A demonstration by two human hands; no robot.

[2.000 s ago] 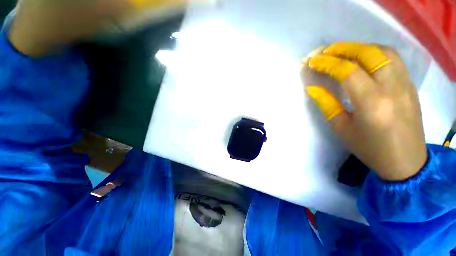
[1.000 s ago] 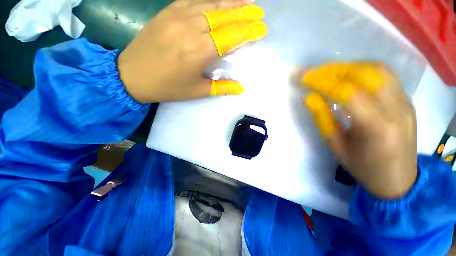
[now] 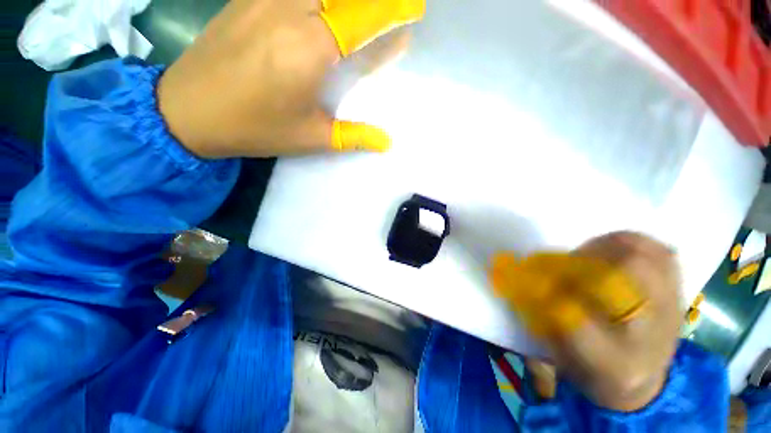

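A black smartwatch case [image 3: 418, 232] without a strap lies on the white mat [image 3: 321, 211], with a bright patch on its upper right face. My left hand [image 3: 262, 80] rests at the mat's upper left, yellow finger cots on the fingertips, thumb and fingers apart; the upper fingers are cut off by the frame's top edge and nothing shows held. My right hand [image 3: 609, 313] is blurred over the mat's lower right, right of the watch, its cotted fingers bunched together; whether it holds something cannot be seen.
A translucent sheet [image 3: 617, 93] lies on the far part of the mat. A red tray [image 3: 702, 59] stands at the upper right. A crumpled white wipe [image 3: 72, 30] is at the upper left. Small yellow finger cots [image 3: 744, 272] and a dark device [image 3: 760, 369] are at the right.
My right hand has moved down toward the mat's near edge and now covers the place where a second dark unit showed. My left hand has shifted slightly up and left. The watch stays put.
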